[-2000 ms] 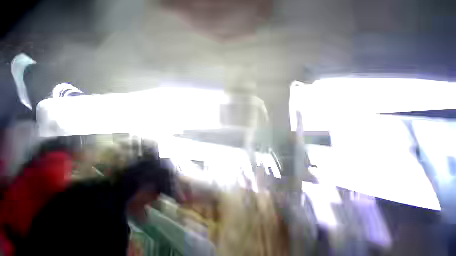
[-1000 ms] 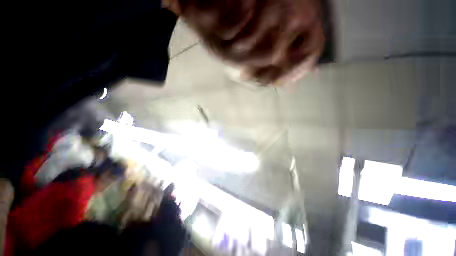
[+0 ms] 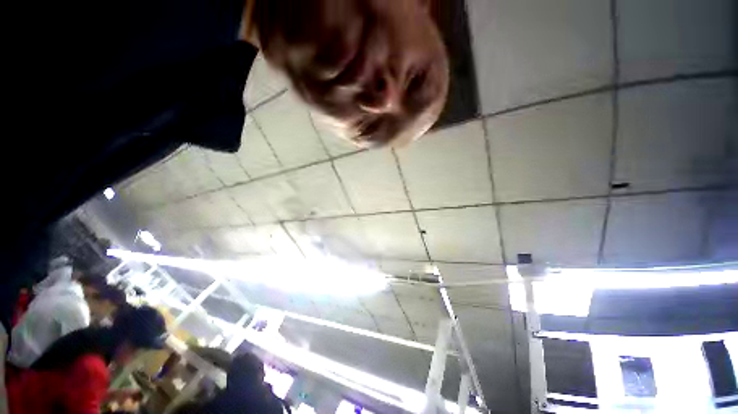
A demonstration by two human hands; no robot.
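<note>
Neither of my hands can be made out. A person's head (image 3: 364, 73) hangs into the top middle of the picture, very near the camera and partly cut off by the edge. Dark clothing (image 3: 121, 81) fills the upper left and ends in a pointed edge beside the head. Whose clothing it is cannot be told. No work piece or tool can be made out. The camera faces the ceiling.
A panelled ceiling (image 3: 558, 154) spans the picture. Strip lights (image 3: 267, 272) shine below it on white frames (image 3: 441, 356). Bright windows (image 3: 639, 376) are at the lower right. People in dark and red clothing (image 3: 61, 386) are at the lower left, near a pale bag-like shape (image 3: 50, 319).
The picture has grown sharper. The head and dark clothing, clear one second ago, have shifted slightly left. More ceiling shows, and the people at the lower left look smaller and lower.
</note>
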